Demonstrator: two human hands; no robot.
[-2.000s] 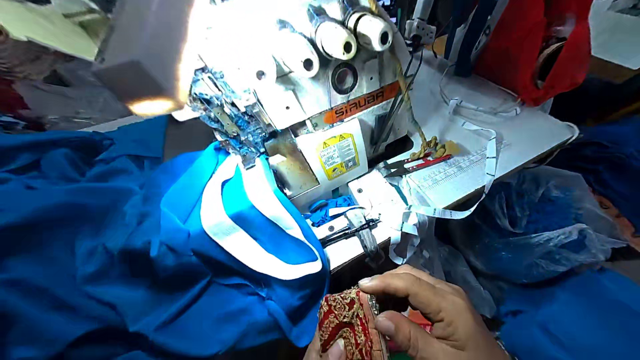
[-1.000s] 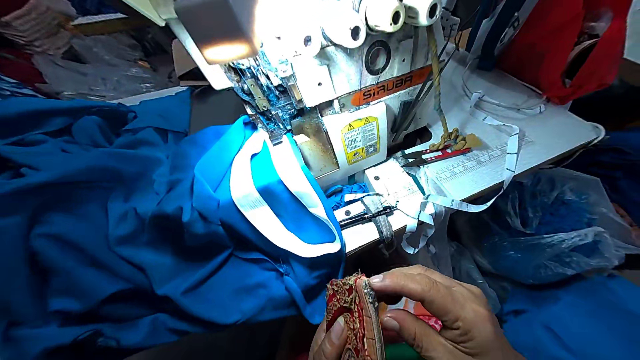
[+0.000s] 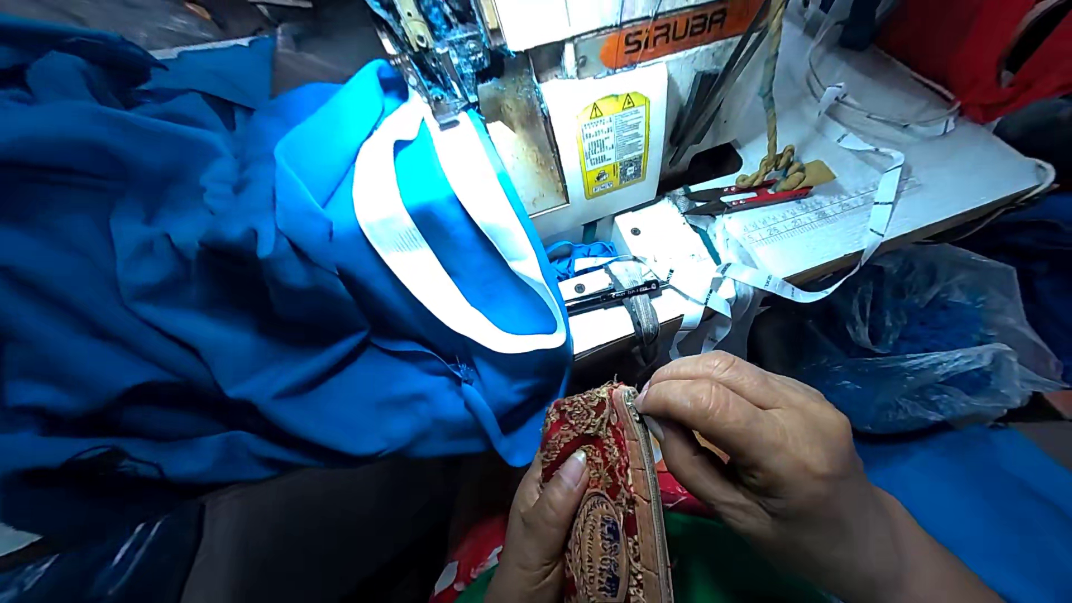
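Observation:
My left hand (image 3: 544, 523) grips a red and gold embroidered zip pouch (image 3: 599, 469), its thumb on the front near an oval patch. At the pouch's top corner, the thumb and forefinger of my right hand (image 3: 754, 452) pinch the end of the zipper (image 3: 641, 444); the zip pull itself is hidden by the fingers. The zipper looks closed along its visible length. Beyond the hands, blue fabric (image 3: 251, 335) with a white elastic band (image 3: 427, 293) lies under the presser foot (image 3: 448, 117) of an overlock sewing machine (image 3: 536, 142).
Red-handled thread snips (image 3: 754, 199) lie beside a knotted cord (image 3: 775, 167) on the white machine table (image 3: 946, 188). White printed tape (image 3: 883, 201) trails over its edge. A black pen-like tool (image 3: 615, 296) rests by the machine. A clear plastic bag (image 3: 930, 335) sits at right.
The pouch has been raised further into view, with more of its front and zipper showing. My right hand stays at its top corner. The view has moved closer to the machine's lower part.

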